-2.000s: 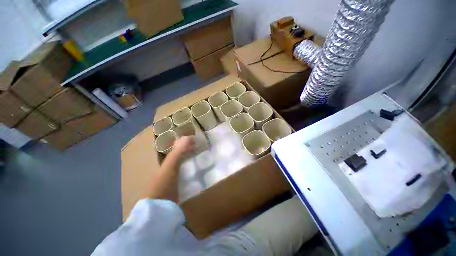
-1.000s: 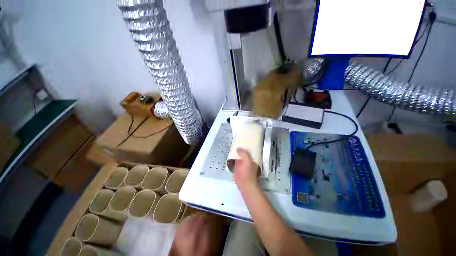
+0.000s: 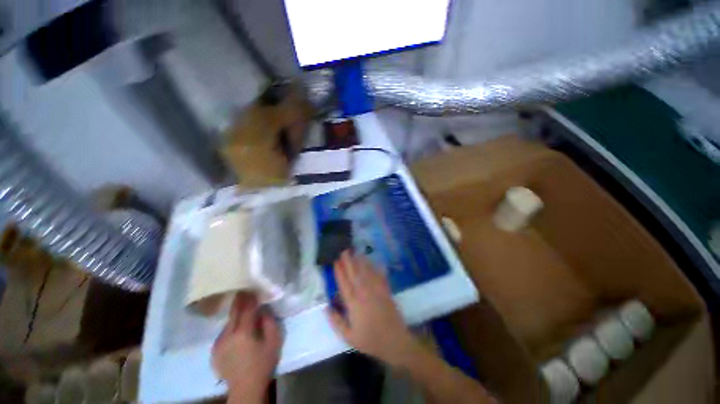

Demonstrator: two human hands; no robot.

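Note:
A cream housing (image 3: pixel 221 256) lies on the white machine table, its open end towards me. My left hand (image 3: pixel 248 343) is at that open end, with the fingertips at its lower rim; blur hides whether they grip it. My right hand (image 3: pixel 367 304) is spread with nothing in it, over the near left part of the blue mat (image 3: pixel 403 237). Its fingertips are at the near edge of the small black block (image 3: pixel 335 241); contact is not clear.
An open carton (image 3: pixel 631 229) at right holds several housings. Another row of housings (image 3: pixel 99 383) shows at lower left. A monitor (image 3: pixel 367 28), silver ducts (image 3: pixel 505 91) and a small brown carton (image 3: pixel 264 142) stand beyond. The dark machine head (image 3: pixel 71 39) is at upper left.
The view has swung right. My right hand has left the housing and moved to the black block. My left hand has come from the left carton to the housing's open end.

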